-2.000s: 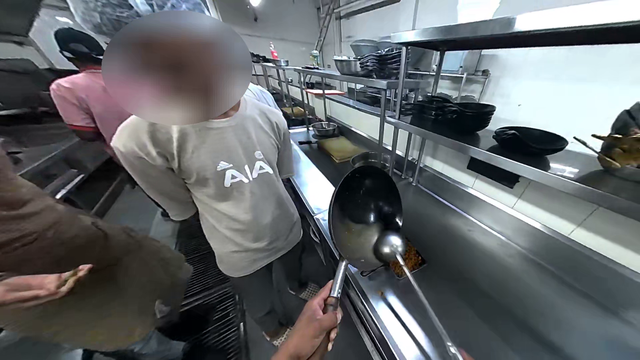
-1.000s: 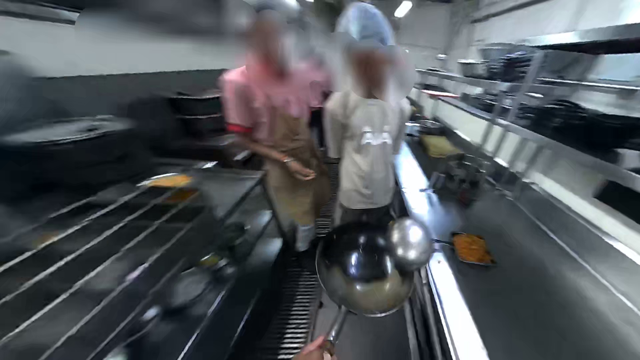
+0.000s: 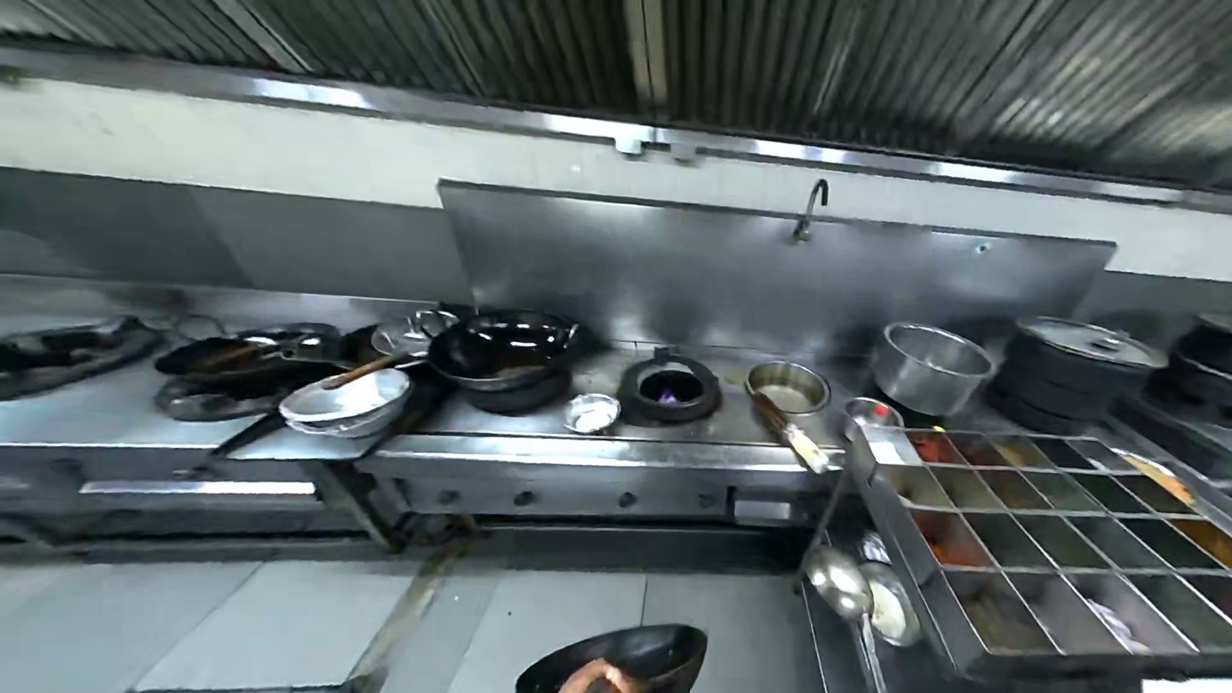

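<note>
At the bottom edge, my left hand [image 3: 599,677] is closed around the handle of a dark wok [image 3: 664,654], whose bowl tilts beyond the fingers. To the right, a steel ladle [image 3: 839,582] is raised beside the spice rack, its handle running down out of the frame; my right hand is out of view. On the range opposite, a burner [image 3: 669,388] shows a small bluish-purple flame. Left of it stand a small metal bowl [image 3: 591,413] and a large black wok [image 3: 500,356]; right of it is a round steel pan [image 3: 789,387].
A steel rack of divided compartments [image 3: 1035,520] holds ingredients at the right. A steel pot [image 3: 930,366] and a lidded dark pot [image 3: 1088,361] stand behind it. White bowls [image 3: 348,399] and more woks [image 3: 245,361] are at the left. A faucet [image 3: 810,212] juts from the backsplash.
The view has swung widely from the aisle with people to the cooking range. The wok in my left hand now shows low in the frame, with the ladle apart from it at the right.
</note>
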